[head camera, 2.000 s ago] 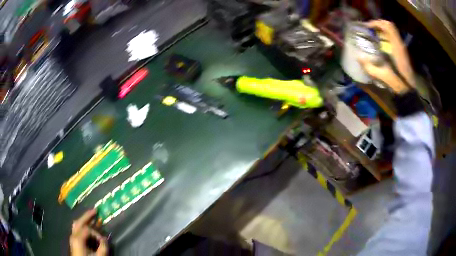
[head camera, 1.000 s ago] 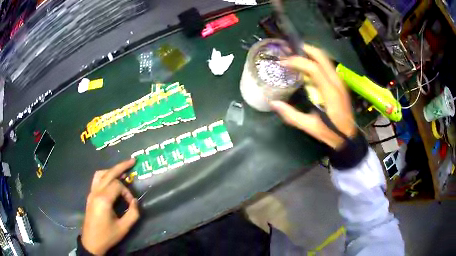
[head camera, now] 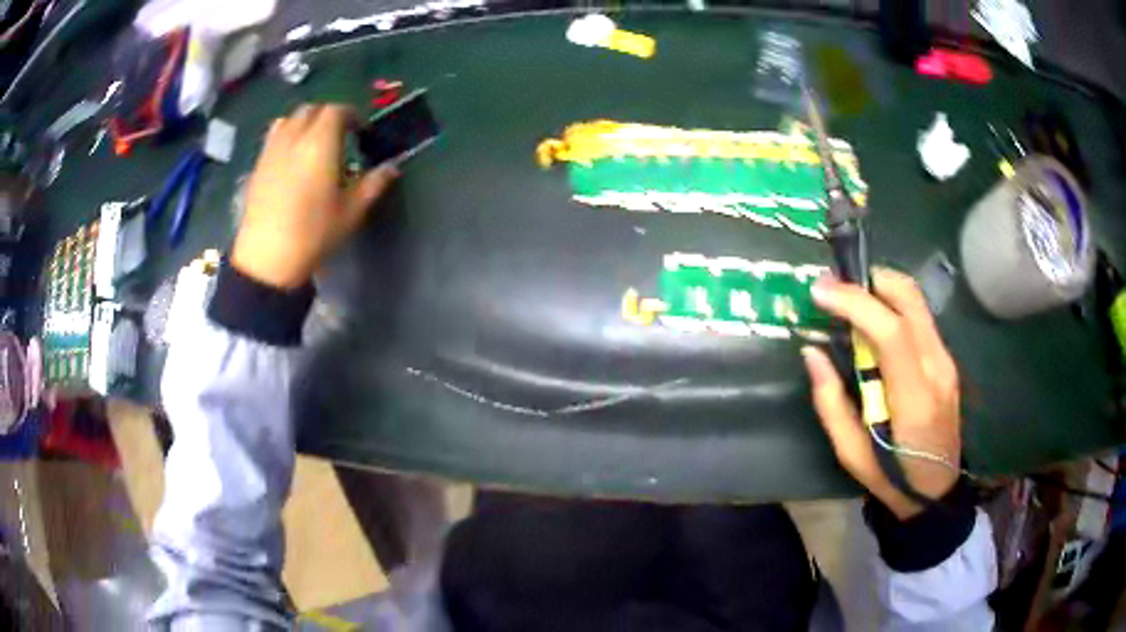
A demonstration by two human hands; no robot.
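Observation:
My right hand (head camera: pixel 892 370) holds the soldering iron (head camera: pixel 848 247), its metal tip pointing up and away over the mat. The hand is over the right end of a green PCB panel (head camera: pixel 741 296) lying flat. Behind it lies a pile of PCB panels (head camera: pixel 704 179) with orange flex tails. My left hand (head camera: pixel 300 191) is at the left with its fingertips at the edge of a loose dark-screened LCD (head camera: pixel 401 128). The fingers partly cover the LCD's near end, so I cannot tell whether they grip it.
The tip-cleaning pot (head camera: pixel 1019 241) stands at the right. Solder wire (head camera: pixel 543 410) lies on the green mat (head camera: pixel 519 284). Blue-handled cutters (head camera: pixel 180 195) and stacked LCD modules (head camera: pixel 99 284) are at the left. A crumpled white piece (head camera: pixel 942 148) and a red item (head camera: pixel 953 64) are at the back right.
My left hand has moved from the panel's left end to the LCD. My right hand has moved from beside the pot to over the panel's right end, with the iron. The view has shifted left.

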